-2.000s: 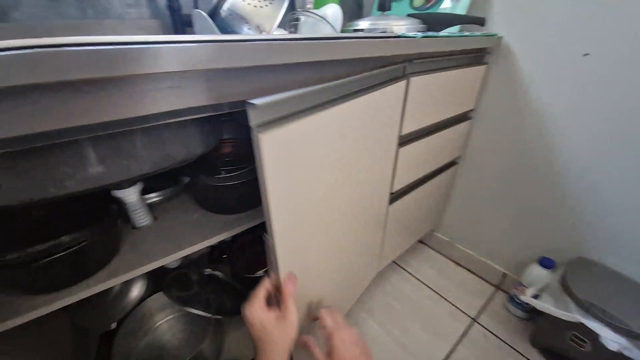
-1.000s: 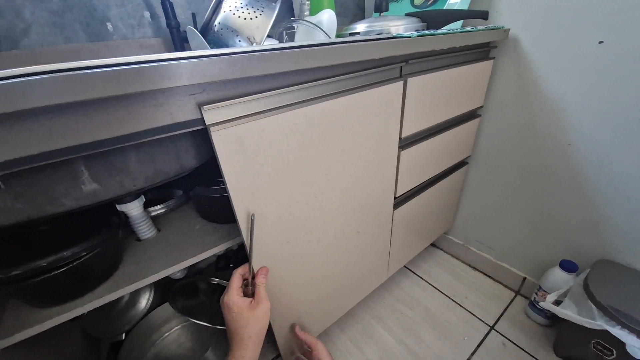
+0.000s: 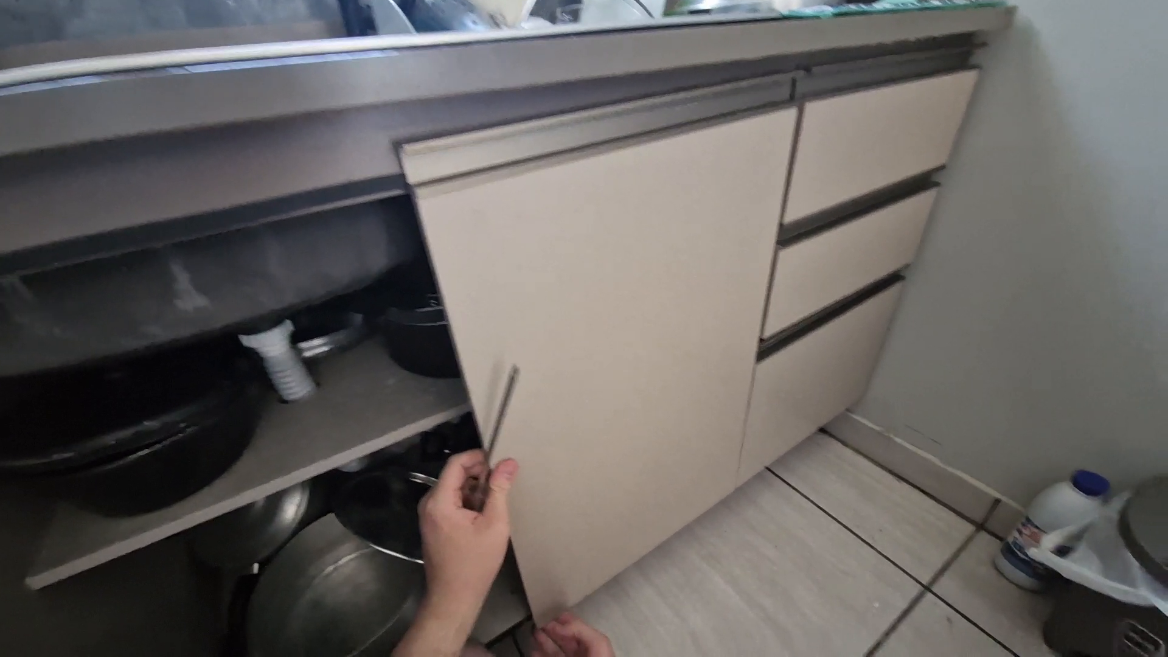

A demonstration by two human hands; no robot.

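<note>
A thin metal-shafted tool (image 3: 504,411), seemingly a screwdriver, points upward from my left hand (image 3: 470,516), whose fingers are closed around its dark handle. That hand is at the free edge of a beige cabinet door (image 3: 611,328), which stands slightly ajar. Low in the view, my right hand (image 3: 572,636) touches the door's bottom corner; most of this hand is cut off by the frame.
Left of the door, a shelf (image 3: 365,429) carries dark pans (image 3: 155,465) and a white corrugated pipe (image 3: 283,360) passes down to it. A metal pot (image 3: 338,593) sits below. Drawers (image 3: 881,137) adjoin the door; a white bottle (image 3: 1049,529) and a bin (image 3: 1104,620) stand by the wall.
Two seconds ago the door stood further open; it has swung toward the cabinet. My left hand holds the tool near the door's edge, as it did one second ago. The view has moved closer.
</note>
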